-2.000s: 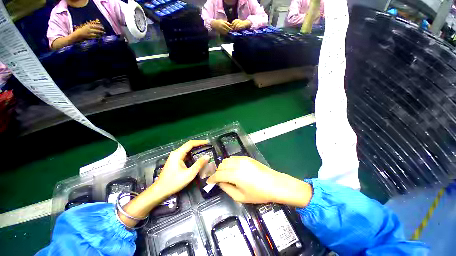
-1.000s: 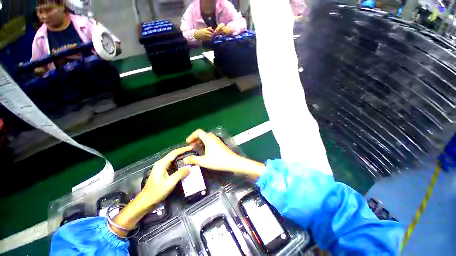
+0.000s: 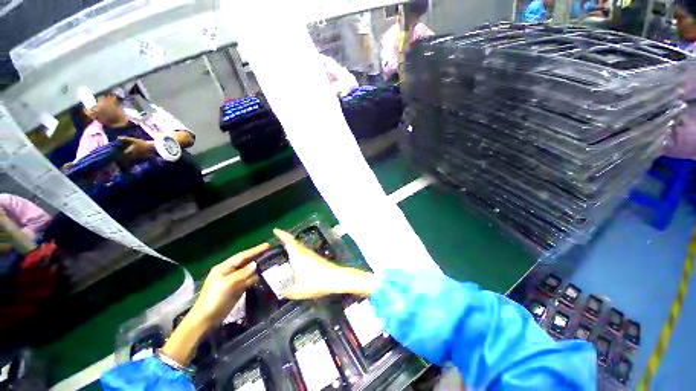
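Observation:
A black phone unit (image 3: 275, 272) with a white label lies between my hands in the back row of the clear plastic tray (image 3: 126, 328). My left hand (image 3: 221, 288) is at its left edge, and my right hand (image 3: 309, 267) lies over its right side, thumb on the far edge. Labelled phone units sit in the front-row pockets, one of them (image 3: 314, 359) in front of my hands. The label strip (image 3: 76, 206) hangs at the left with its end on the tray. A plain white second strip (image 3: 328, 153) hangs in front of my right forearm.
Tall dark stacked trays (image 3: 534, 130) stand at the right. A lower tray of units (image 3: 588, 313) shows below the bench edge. A pink-clothed person (image 3: 133, 134) works across the green bench (image 3: 458, 237); other people are behind. A blue floor lies at right.
The view has turned right and up. My right hand has shifted from the label's far end to the unit's right side; the label, seen small at my right fingertips two seconds ago, now lies on the unit.

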